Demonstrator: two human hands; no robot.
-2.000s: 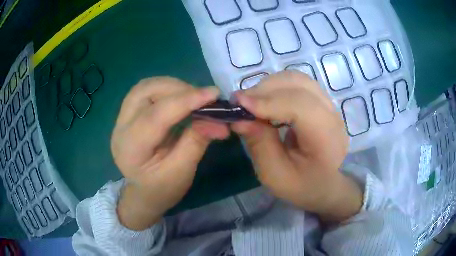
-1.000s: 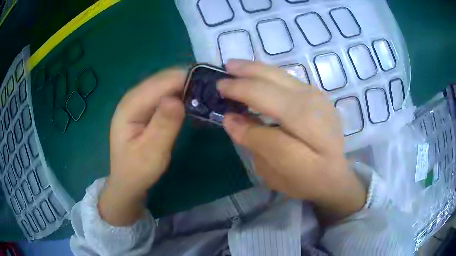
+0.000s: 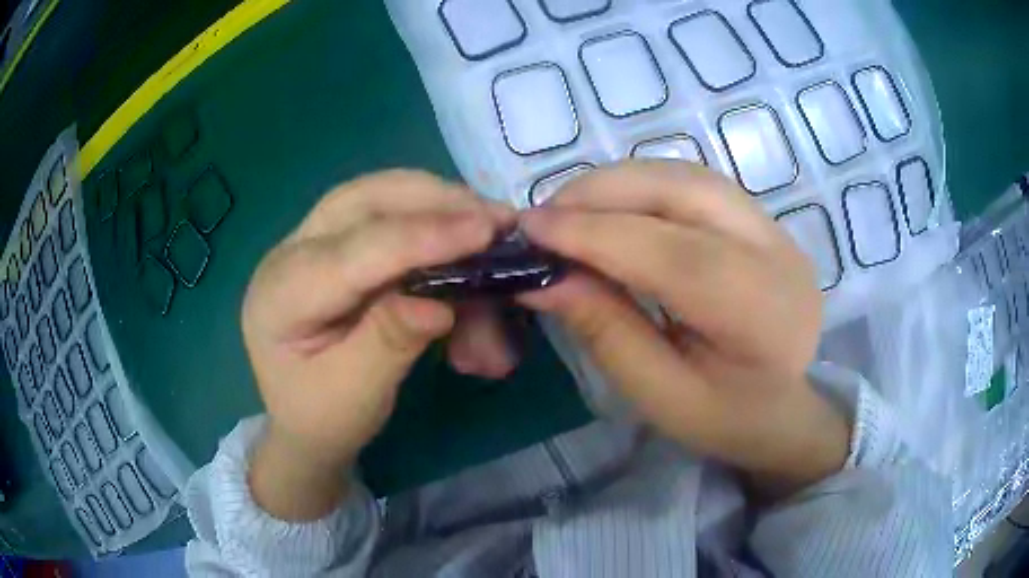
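Observation:
A glossy black watch housing (image 3: 483,277) is held nearly edge-on above the green mat, at the middle of the view. My left hand (image 3: 350,299) grips its left end between fingers and thumb. My right hand (image 3: 688,305) grips its right end the same way. Fingertips of both hands meet over its upper edge, and a fingertip shows below it. The faces of the housing are mostly hidden. Whether a frame sits around its edge I cannot tell.
A white frame tray (image 3: 700,102) with dark frames lies behind my right hand. A second frame tray (image 3: 70,350) lies at the left edge. Loose frames (image 3: 190,251) lie on the green mat (image 3: 327,107). Bagged trays (image 3: 979,350) are at right. Yellow tape (image 3: 181,70) crosses the upper left.
One second ago the housing's face with a light spot showed, with my left hand at its left edge. Now it is tilted edge-on and my fingers close over it from both sides.

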